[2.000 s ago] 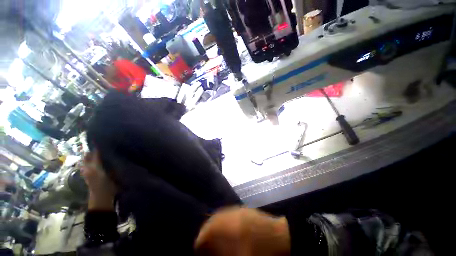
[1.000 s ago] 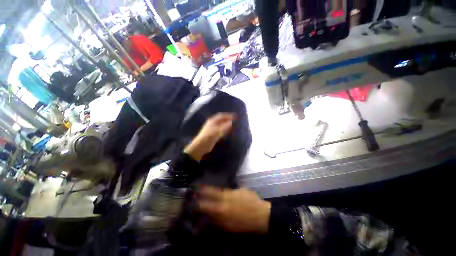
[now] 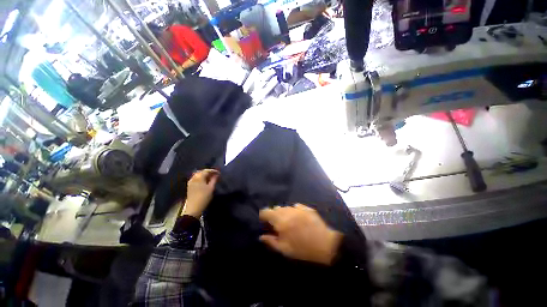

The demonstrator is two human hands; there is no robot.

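Note:
A black garment piece (image 3: pixel 282 156) lies over the front table edge and hangs down towards my lap. My left hand (image 3: pixel 201 190) holds its left edge between thumb and fingers. My right hand (image 3: pixel 303 232) is on the cloth nearer me, slightly blurred, with its fingertips at the fabric; whether it grips is unclear. A larger black garment bundle (image 3: pixel 207 111) with a white strip (image 3: pixel 175 120) lies behind and to the left. The needle area (image 3: pixel 375 129) of the lockstitch machine (image 3: pixel 444 90) is to the right, apart from the cloth.
A screwdriver (image 3: pixel 473 171), a silver bracket (image 3: pixel 406 174) and thin metal tools (image 3: pixel 516 162) lie on the table at right. A red-pink scrap (image 3: pixel 459 116) is behind. A phone (image 3: pixel 432 24) hangs above the head. A second sewing machine (image 3: pixel 108 165) stands left; a person in red (image 3: pixel 186 45) sits beyond.
The garment piece has gone from a raised, bunched shape to lying flatter over the table edge. My left hand has moved left and down to its edge. The view has shifted, with the machine further right.

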